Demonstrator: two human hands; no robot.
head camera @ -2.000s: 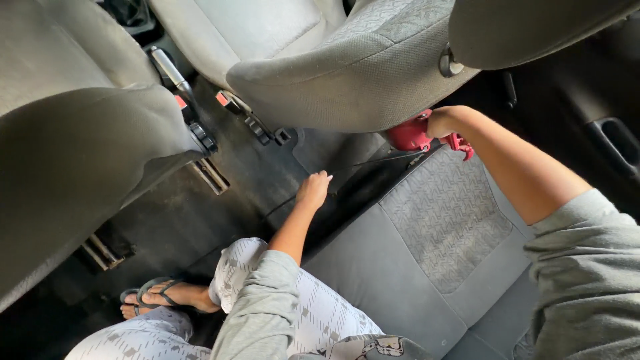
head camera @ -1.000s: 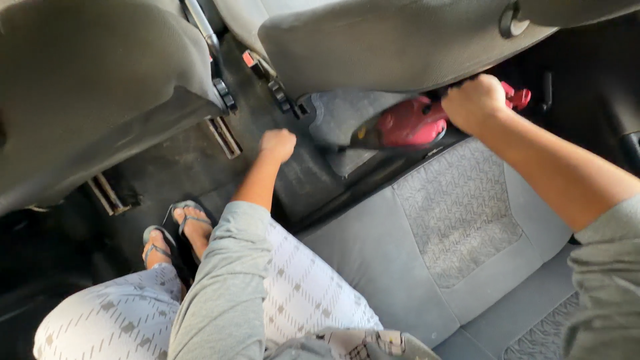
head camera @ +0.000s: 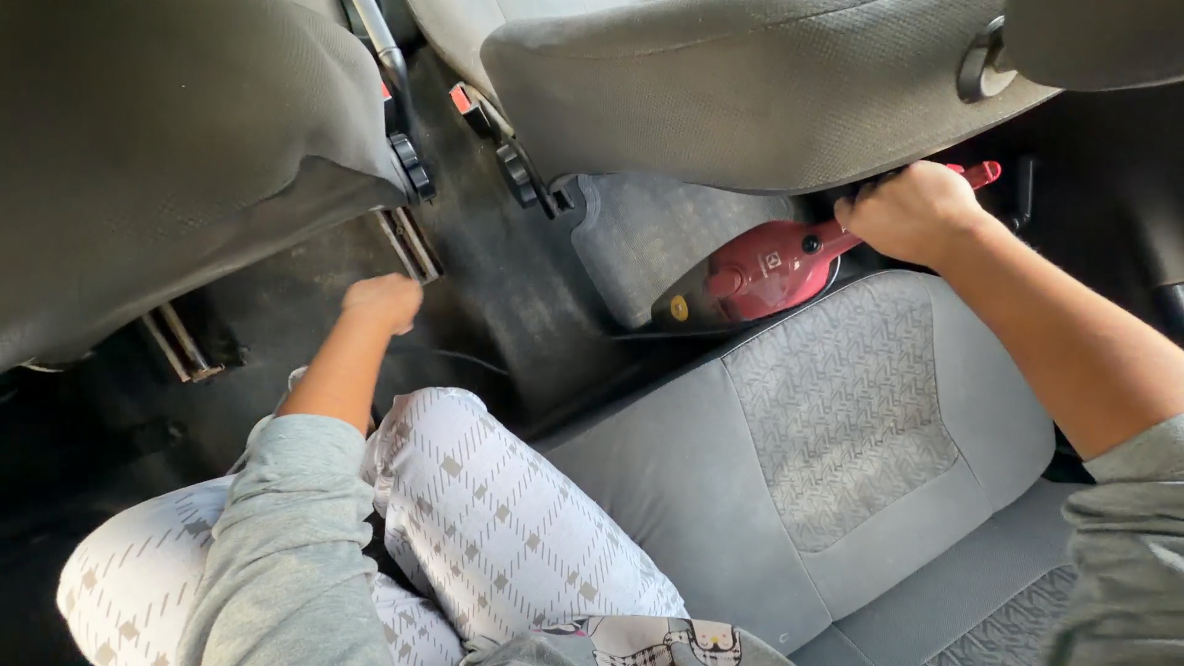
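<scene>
My right hand [head camera: 911, 215] is closed around the handle of a red handheld vacuum cleaner [head camera: 775, 270], at the right of the view. The vacuum's dark clear nozzle points left, over the edge of a grey floor mat [head camera: 638, 245], between the front seat and the rear seat. My left hand [head camera: 384, 303] is curled above the dark car floor, left of the vacuum. A thin dark cord runs on the floor near it; whether my left fingers hold the cord cannot be told.
Two front seat backs [head camera: 721, 92] hang over the footwell from above. Seat belt buckles [head camera: 470, 104] and metal seat rails [head camera: 407, 242] lie between and under them. The grey rear seat [head camera: 832, 416] fills the lower right, beside my legs. A black door panel stands at the far right.
The red vacuum, largely hidden behind the front seat two seconds ago, has come out into fuller view in my right hand. My left hand has moved left, away from the rear seat.
</scene>
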